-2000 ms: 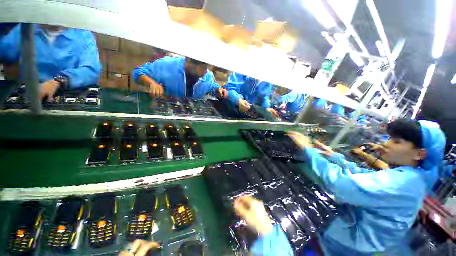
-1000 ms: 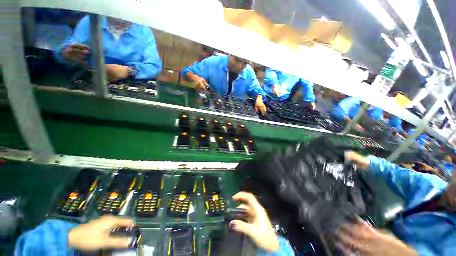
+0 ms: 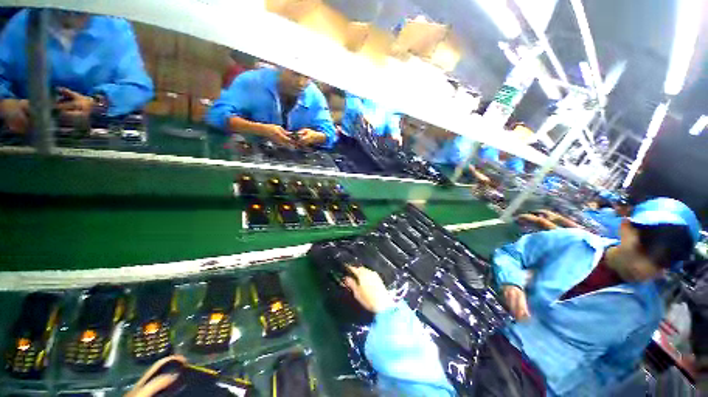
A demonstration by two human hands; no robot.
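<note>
A clear blister tray lies at the lower left. Its back row holds several black keypad phones with yellow sides and orange keys. Another black phone lies in the front row. My left hand, cut by the bottom edge, holds a black phone with a yellow edge, tilted. My right hand is over the left part of the glossy black blister trays. Its fingertips are against dark material; whether they grip anything is unclear.
A tray of phones lies on the green belt beyond the white rail. A person in blue stands close at the right beside the black trays. More workers sit behind the white-framed shelf.
The view has swung right. My left hand now holds a phone at the tray's front. My right hand has moved from the phone tray to the black trays, which now lie still after a blurred movement.
</note>
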